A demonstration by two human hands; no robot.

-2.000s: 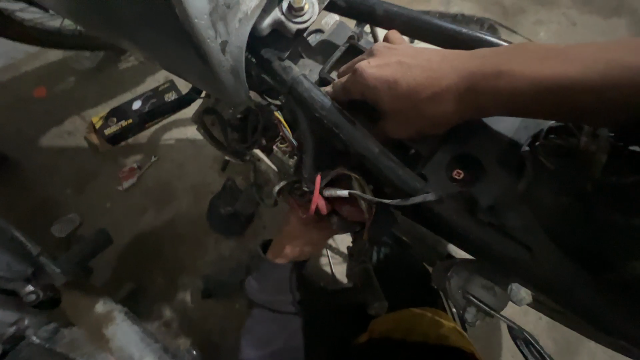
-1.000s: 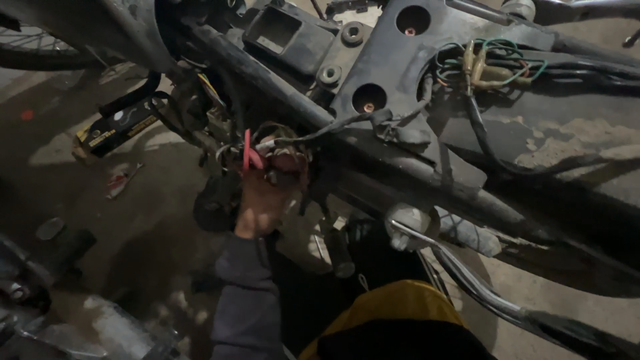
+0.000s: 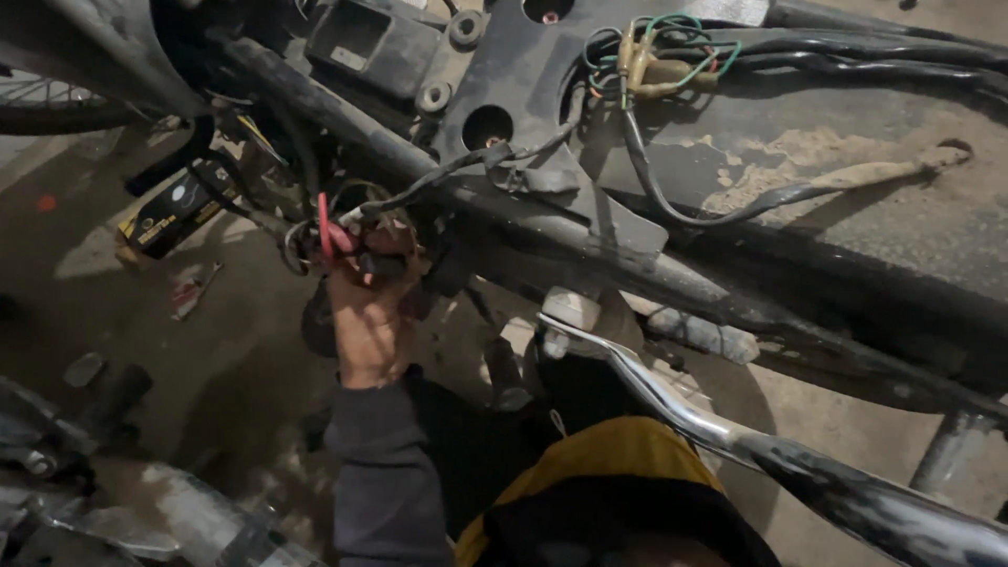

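Observation:
My left hand [image 3: 376, 315], in a dark sleeve, reaches up from the bottom of the head view. It grips a bundle of wires [image 3: 394, 236] beside the frame tube of a motorcycle [image 3: 362, 134]; its fingers are partly hidden among the wires. A bent red part [image 3: 327, 228], its kind unclear, sticks up at the fingertips. From the bundle a dark cable [image 3: 457, 164] runs over the tube to the right. My right hand is not in view.
A black and yellow box [image 3: 177, 209] lies on the floor at left, near a small open-end wrench [image 3: 209, 279]. Wire connectors [image 3: 646, 71] rest on the black rear fender [image 3: 819, 134]. A chromed lever [image 3: 669, 394] juts out at lower right. Metal parts [image 3: 181, 504] fill the lower left.
A bare forearm and hand, over the frame two seconds ago, have left the view, uncovering the mounting plate and connectors. My left hand stays at the wire bundle. The view has shifted.

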